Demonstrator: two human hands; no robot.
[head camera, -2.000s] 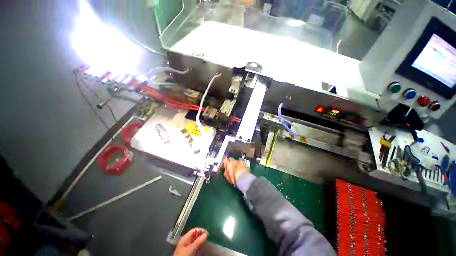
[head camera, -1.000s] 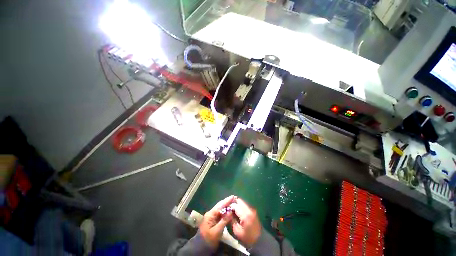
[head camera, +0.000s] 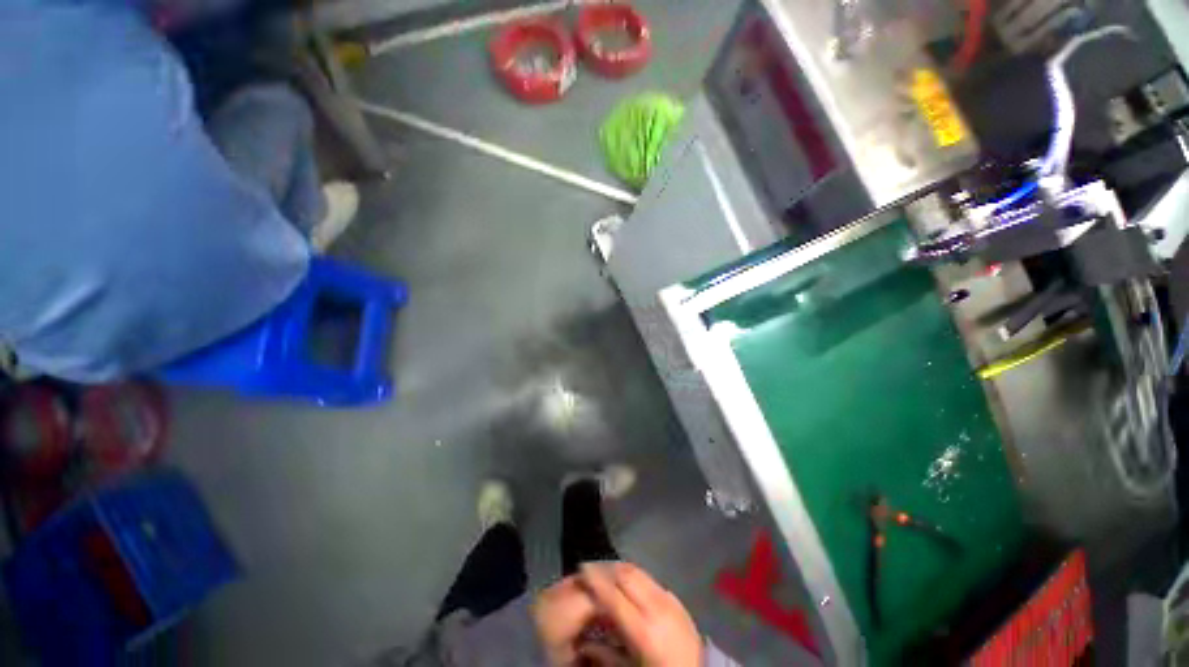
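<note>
My left hand (head camera: 563, 623) and my right hand (head camera: 645, 615) are together at the bottom centre, blurred and partly cut off by the edge. Small dark reddish pieces, seemingly short red wires (head camera: 597, 635), show between them, held by my left hand. The right fingers lie over them; their grip is unclear. The side cutters (head camera: 881, 517), dark with orange marks, lie open on the green work mat (head camera: 835, 404). Red wires in rows (head camera: 1043, 623) fill the visible part of the parts tray at the lower right.
Whitish scraps (head camera: 948, 464) lie on the mat. The transfer arm (head camera: 1017, 215) crosses its far end. A person in blue (head camera: 144, 196) sits on a blue stool (head camera: 365, 332) at left. Red wire coils (head camera: 532, 59), a green bundle (head camera: 639, 137) and a blue crate (head camera: 124, 560) are on the floor.
The view has swung left and down to the floor. My right hand has left the transfer arm and joined my left hand. Both hands, still together, are now off the mat's side, above the floor.
</note>
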